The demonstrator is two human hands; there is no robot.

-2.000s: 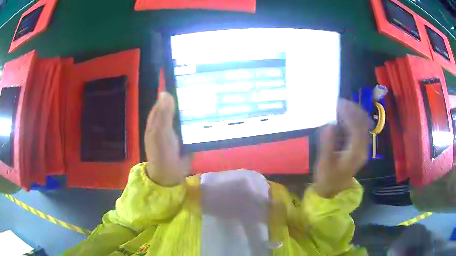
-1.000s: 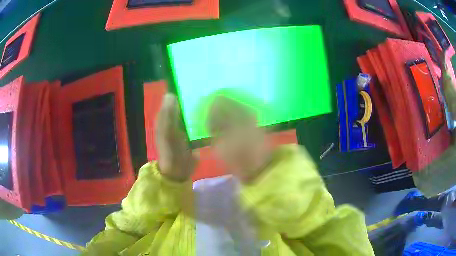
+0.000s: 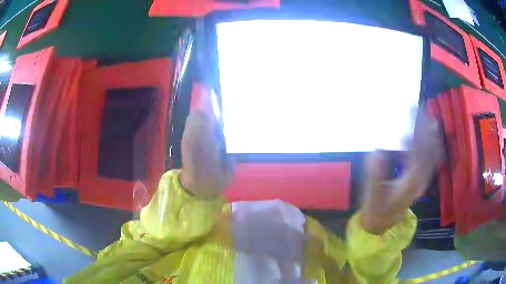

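A black-bordered tablet point(image 3: 319, 89) with a plain white, glaring screen is held up above a red foam tray point(image 3: 294, 183). My left hand point(image 3: 205, 147) grips its lower left edge. My right hand point(image 3: 402, 161) is at its lower right corner, blurred, thumb and fingers around the corner. A clear glossy film point(image 3: 180, 83) shows as streaky glare beyond the tablet's left edge.
Stacked red foam trays point(image 3: 61, 133) stand at left, beside a tray with a dark tablet point(image 3: 127, 133). More stacked trays point(image 3: 458, 155) stand at right, with a red-screened tablet point(image 3: 489, 147). Other trays with tablets lie at the far corners.
The screen has turned from green to white. My right hand has moved from in front of the screen to the tablet's right corner. Film glare now shows at left.
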